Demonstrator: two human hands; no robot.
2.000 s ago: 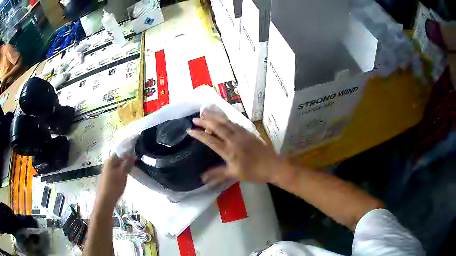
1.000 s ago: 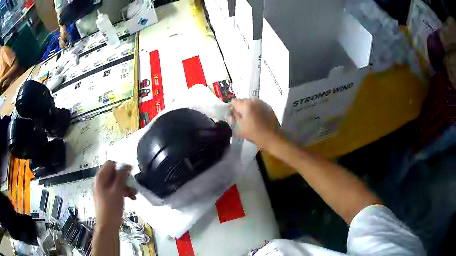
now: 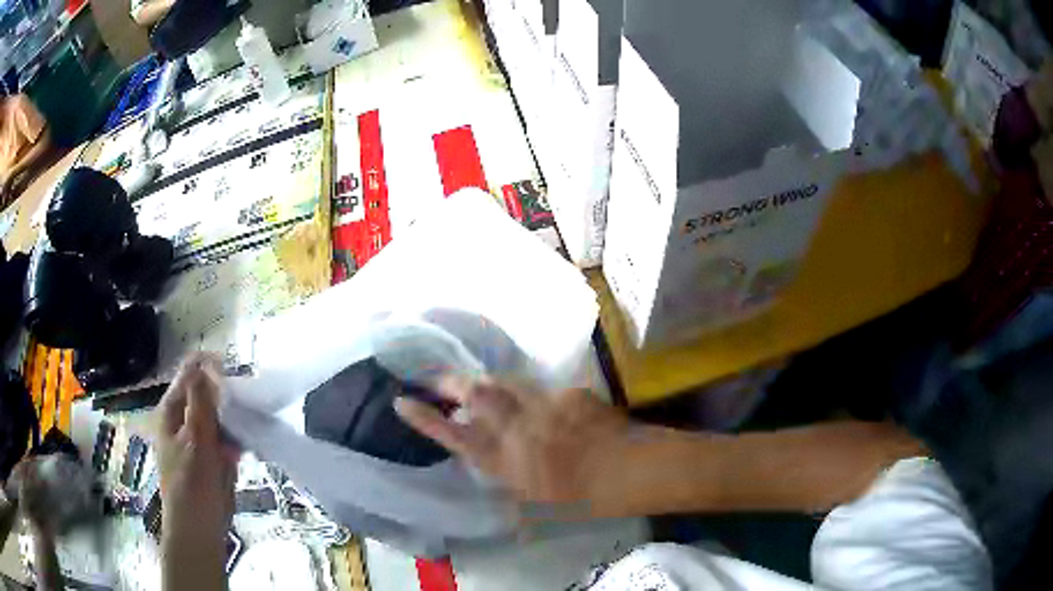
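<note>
A white plastic bag (image 3: pixel 462 271) lies spread over the front of the table. A black fan (image 3: pixel 358 410) is partly inside it, its dark body showing through the bag's opening. My left hand (image 3: pixel 196 421) grips the bag's left edge. My right hand (image 3: pixel 520 444) is blurred and lies over the right side of the fan and bag opening, fingers pointing left. Its fingertips are near the fan; whether they grip anything cannot be told.
An open white retail box (image 3: pixel 739 237) stands right on a yellow-topped table (image 3: pixel 901 225). Black fans (image 3: pixel 87 248) stand at left. White cables (image 3: pixel 283 566) lie at the near edge. A squeeze bottle (image 3: pixel 263 64) stands farther back. Another person's hand (image 3: pixel 46 496) shows lower left.
My left hand has moved left with the bag's edge. My right hand has come down and left from the bag's far right edge. The bag now covers more of the fan.
</note>
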